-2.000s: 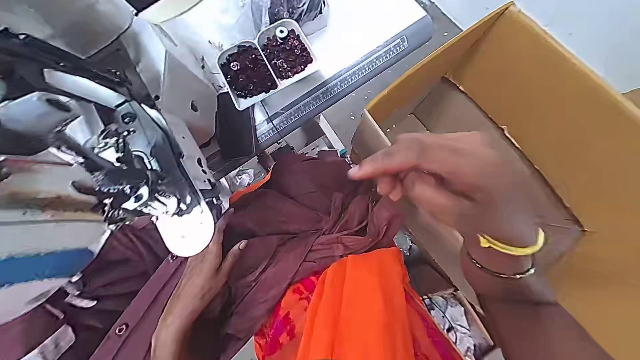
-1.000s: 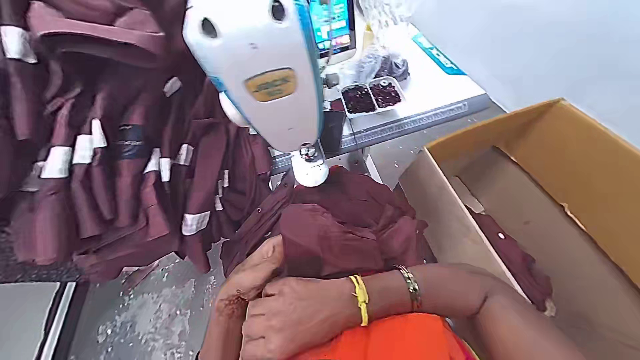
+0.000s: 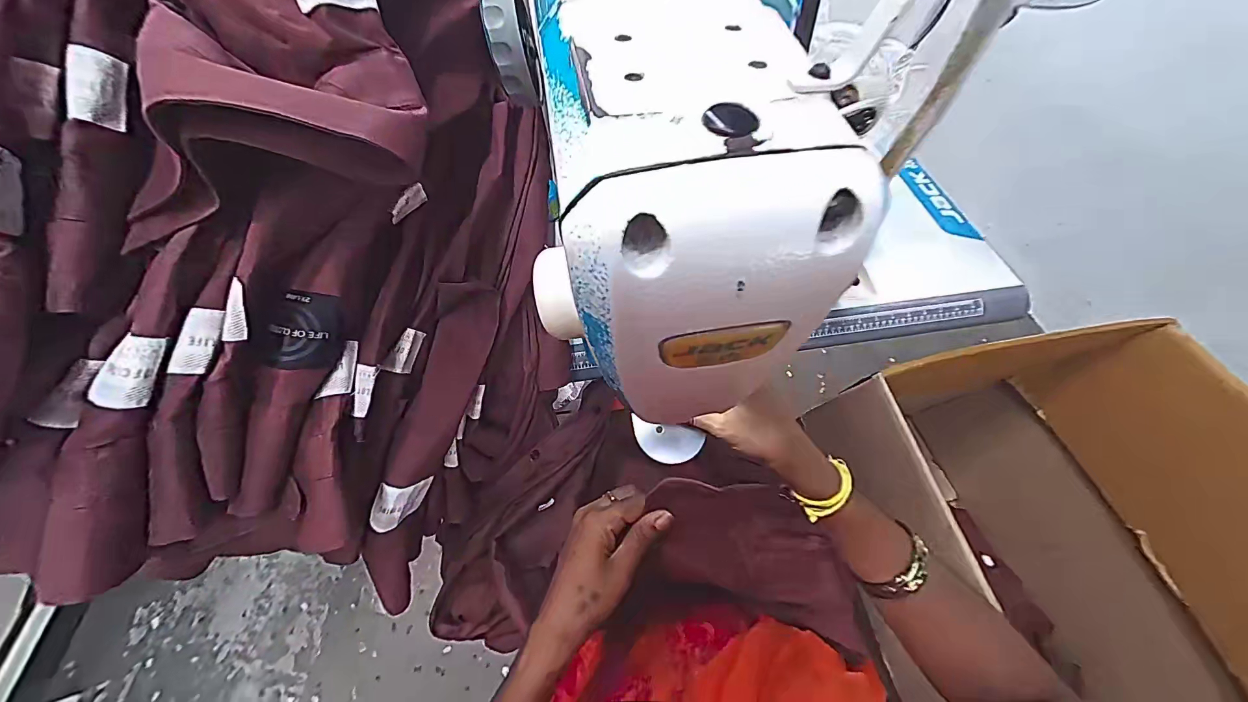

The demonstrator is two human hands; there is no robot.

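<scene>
A white Jack sewing machine (image 3: 726, 283) fills the upper middle of the head view. Under its head lies a maroon garment (image 3: 751, 531), spread over my lap and toward the left. My left hand (image 3: 604, 556) pinches the garment's edge between thumb and fingers, just below and left of the round white part (image 3: 668, 441) beneath the head. My right hand (image 3: 756, 429) reaches in behind the lower right of the machine head; its fingertips are partly hidden, so its hold cannot be made out.
Many maroon garments (image 3: 283, 419) with white labels hang or lie at the left. An open cardboard box (image 3: 1121, 468) stands at the right, with a maroon piece inside. A ruler strip (image 3: 897, 317) runs along the machine bed's edge.
My right hand has moved from beside my left hand, low on the garment, up to the machine head. The view has shifted since two seconds ago.
</scene>
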